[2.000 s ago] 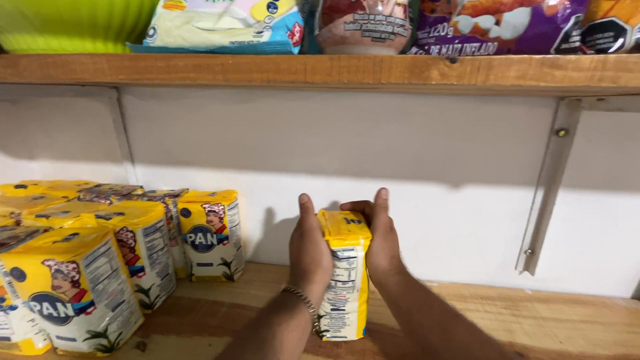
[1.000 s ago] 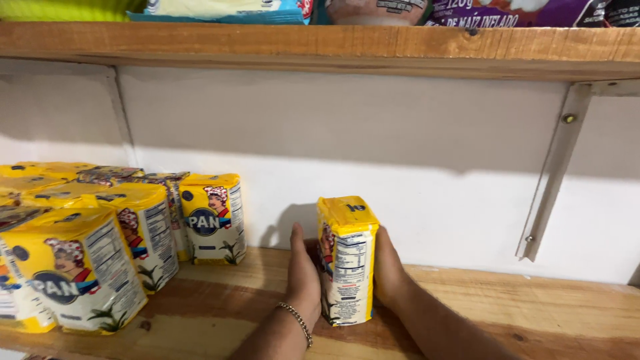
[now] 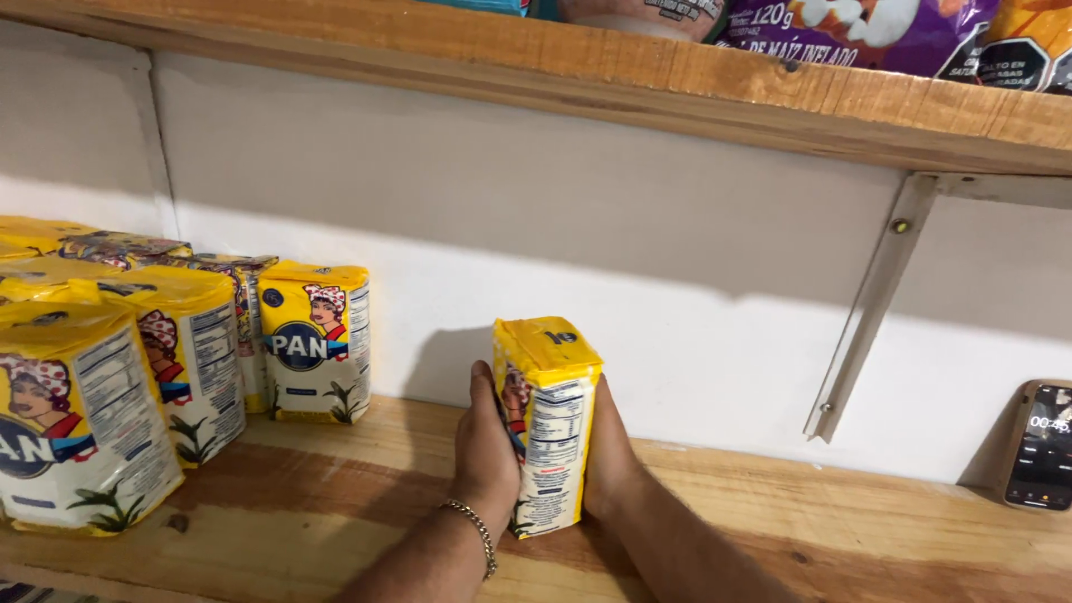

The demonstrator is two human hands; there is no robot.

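Note:
A yellow and white P.A.N. flour package [image 3: 553, 444] stands upright on the lower wooden shelf, its narrow printed side facing me. My left hand [image 3: 488, 452] presses on its left face, with a chain bracelet on the wrist. Against the right face lies my right hand [image 3: 611, 452], its fingers mostly hidden behind the package. Together the two palms clasp it. To the left, a matching package [image 3: 316, 343] stands near the wall, beside several more, among them one close to the shelf's front [image 3: 92, 427].
Overhead runs an upper wooden shelf [image 3: 536, 67] carrying snack bags, including a purple one [image 3: 863, 33]. A metal bracket [image 3: 867, 310] is fixed to the wall at right. A smartphone [image 3: 1038, 448] leans against the wall at the far right.
Both hands have moved lower along the package's sides; their thumbs were up by its top two seconds ago. The package has turned somewhat, showing more of its picture side. The view has shifted.

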